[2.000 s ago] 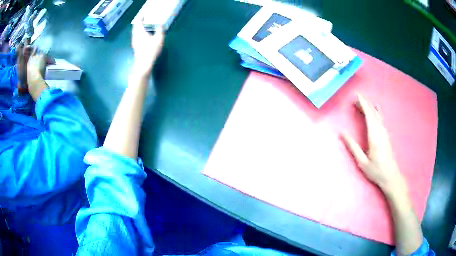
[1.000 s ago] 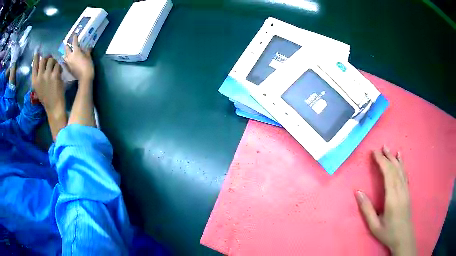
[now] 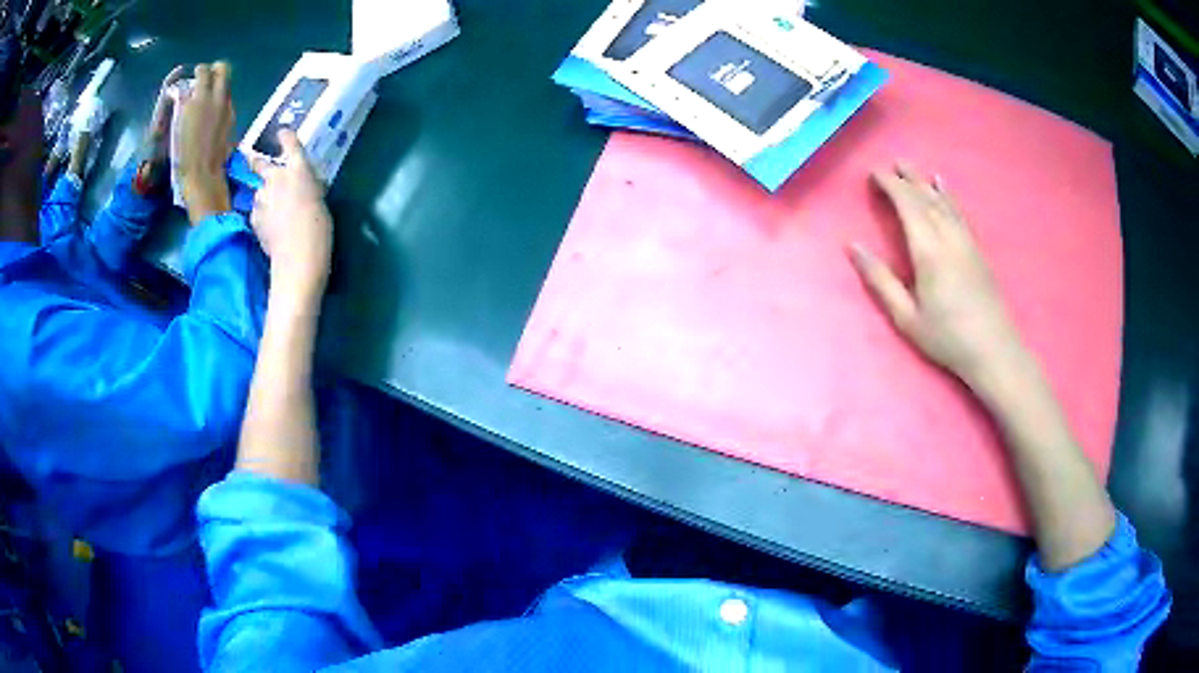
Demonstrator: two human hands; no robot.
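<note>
A retail box [image 3: 345, 116], white and blue with a dark picture, lies at the upper left of the bench. My left hand [image 3: 292, 210] is at its near end with the fingers on it; the grip is partly hidden. A stack of flat printed cartons [image 3: 743, 82] lies fanned out over the back left edge of the pink-red mat [image 3: 736, 302]. My right hand [image 3: 940, 270] rests on the mat's right part, fingers apart, holding nothing, away from the cartons.
A plain white box [image 3: 401, 29] stands just behind the retail box. Another person's hand [image 3: 207, 142] and blue sleeves are close to my left hand. A printed box [image 3: 1168, 82] lies at the far right edge. The bench's front edge [image 3: 552, 467] curves below the mat.
My left hand went from the plain white box to the retail box, which now lies closer to the white box. The view has shifted; my right hand stays open on the mat.
</note>
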